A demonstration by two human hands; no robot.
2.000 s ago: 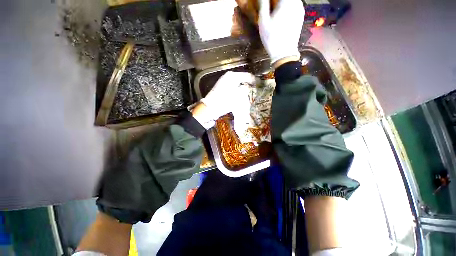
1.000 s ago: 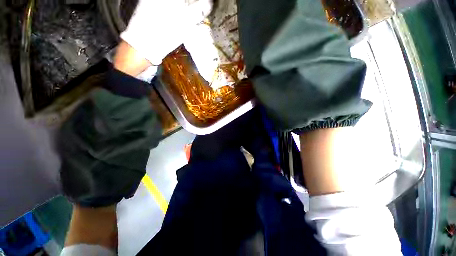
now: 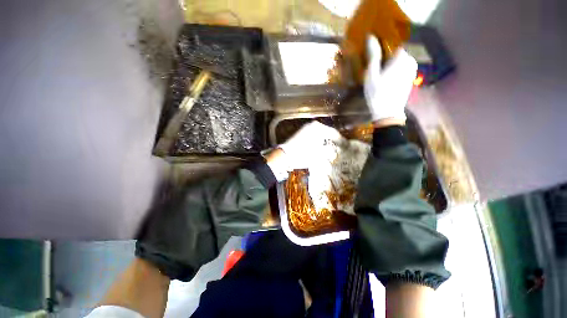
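Observation:
My right hand [image 3: 388,81], in a white glove, holds an orange sheet [image 3: 378,28] at the right side of the solder pot [image 3: 309,63]. What lies behind the sheet is hidden. My left hand [image 3: 309,149], also gloved, rests on a crumpled dirty white wiping cloth [image 3: 348,168] over the scrap tray [image 3: 319,239]. The fingers of my left hand blend with the cloth, and whether they grip it cannot be told. Copper wire offcuts [image 3: 303,208] lie in the tray beside the cloth.
A black dross tray [image 3: 163,146] is left of the pot, with a pale scraper [image 3: 198,86] lying across it. A black box with a red light [image 3: 435,59] is right of the sheet. A white-surfaced tray [image 3: 444,261] is at lower right. Grey panels stand on both sides.
One second ago the view was lower and my right hand was out of the picture. Now the pot, the orange sheet and my right hand show again. My left hand stays at the cloth.

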